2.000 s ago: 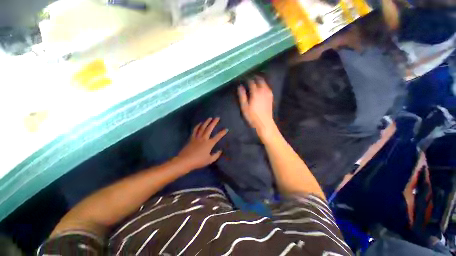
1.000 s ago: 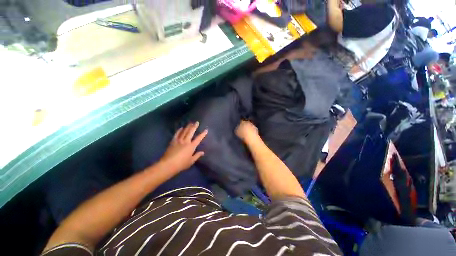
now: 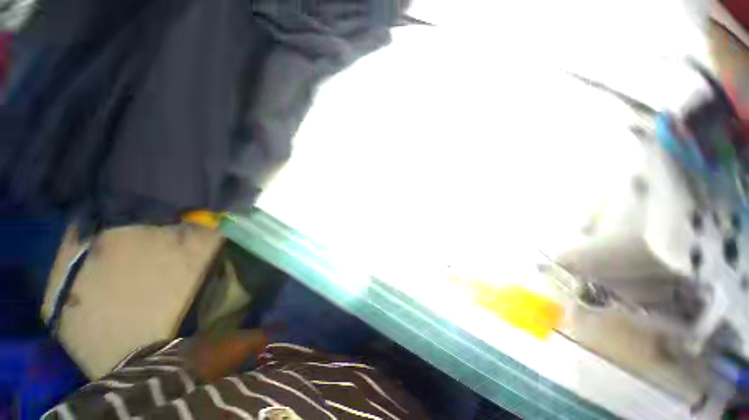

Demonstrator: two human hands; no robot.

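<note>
Dark grey cloth pieces lie in a thick, folded heap at the upper left, over the left end of the white table and above a tan cardboard sheet. A blurred patch of skin, apparently my left hand or forearm, is low in front of my striped shirt, below the cloth and apart from it. Its fingers cannot be made out. My right hand is not in view.
The table's green edge runs diagonally to the lower right. A yellow patch is on the tabletop beside the blurred white sewing machine. A yellow piece is at the table's left corner. Blue shows at the far left.
The view has swung left to the table's other end, with the dark heap and cardboard now showing. The cloth in my lap and my right hand have left the view.
</note>
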